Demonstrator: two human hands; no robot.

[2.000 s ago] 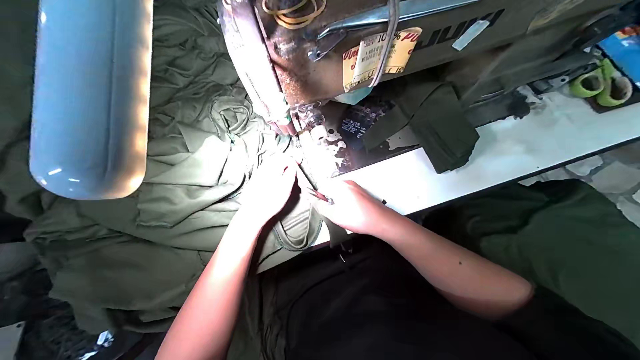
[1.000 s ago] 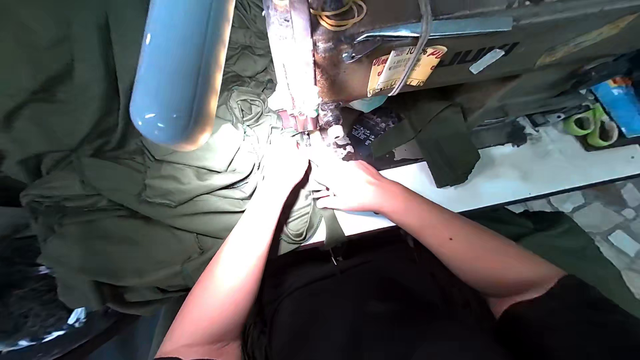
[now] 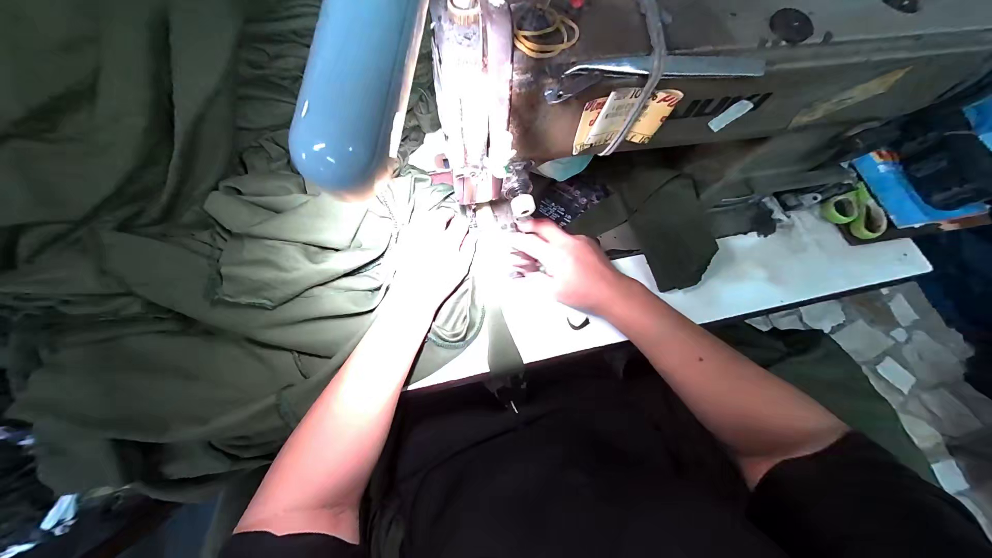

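Under the needle area of a Juki sewing machine, my left hand lies on olive-green fabric; glare hides its fingertips and whether they grip the cloth. My right hand is just right of the presser foot area, fingers bent and spread, its fingertips near the machine's small white knob. Nothing shows clearly in it. A narrow green strip runs from between the hands over the table's front edge.
A blue lamp hangs over the fabric at upper left. A dark green cloth piece lies on the white tabletop beneath the machine arm. Green-handled snips lie at the right. A small dark object is near the front edge.
My right hand has moved a little right, apart from my left hand, which stays by the needle area. Two seconds ago a dark, slim tool appeared between the hands. The view has shifted.
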